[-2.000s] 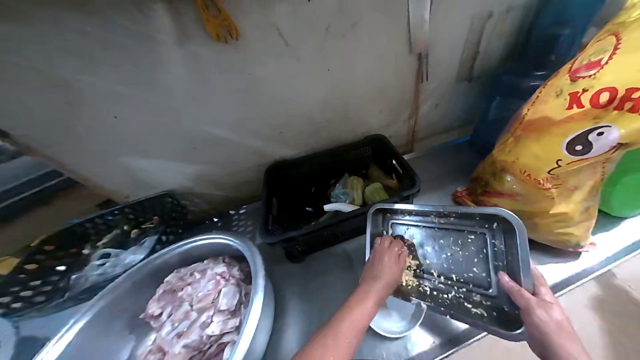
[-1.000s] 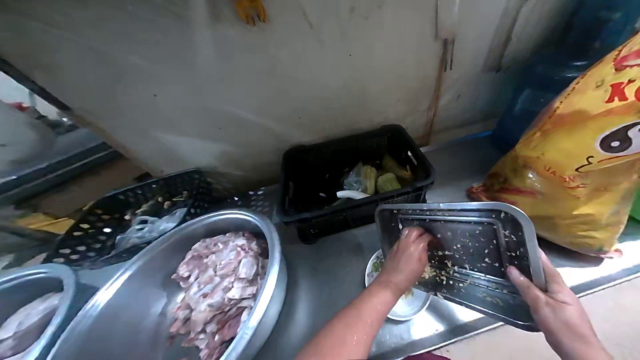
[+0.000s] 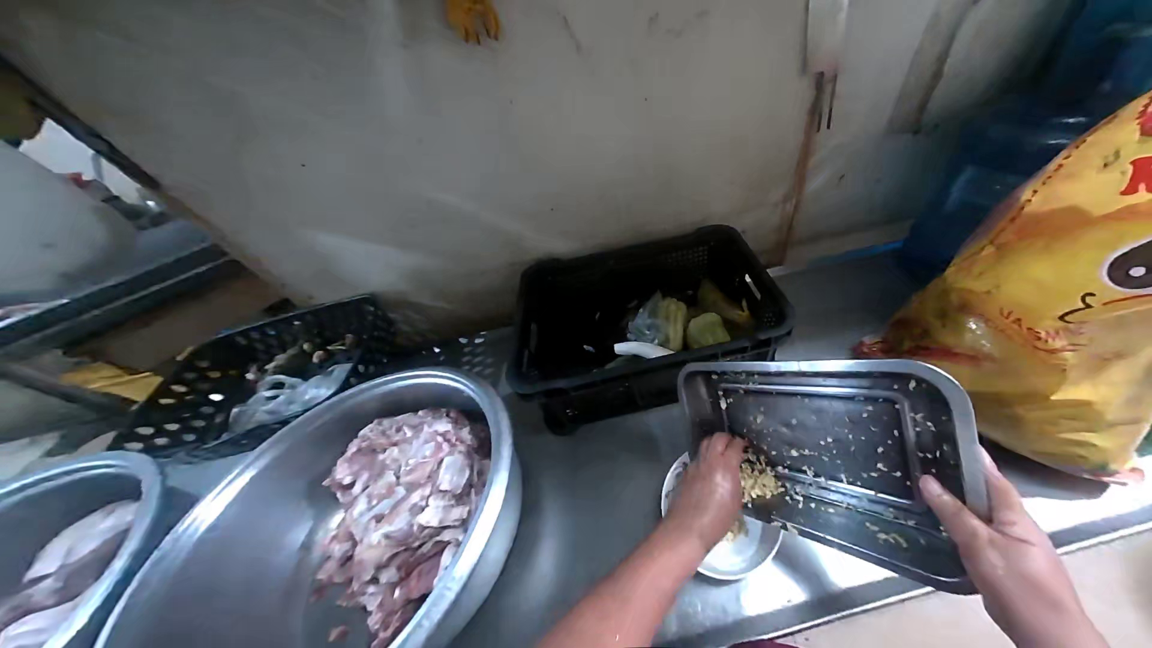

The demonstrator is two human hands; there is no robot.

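Note:
My right hand (image 3: 1008, 540) grips the right rim of a rectangular metal tray (image 3: 837, 432), thumb inside, with the tray tilted over a small white bowl (image 3: 751, 560). Chopped pale bits, which look like minced garlic, (image 3: 760, 481) lie heaped at the tray's lower left, and more are scattered across its bottom. My left hand (image 3: 711, 486) is at that lower left corner, its fingers at the heap; whether they hold any bits is hidden. The bowl stands beneath the left hand and tray, partly covered by them, with some pale bits inside.
A large metal basin (image 3: 513, 486) of cut raw meat (image 3: 414, 495) stands left, beside another basin (image 3: 148, 504) with pale meat. Behind are a black crate (image 3: 585, 382) holding green vegetables and a perforated black basket (image 3: 189, 396). A yellow sack (image 3: 1035, 360) stands right, near the counter's edge.
The small bowl beneath the tray shows more than two seconds ago. My left hand stays at the tray's lower left part. The view has shifted, bringing the second basin in at the left.

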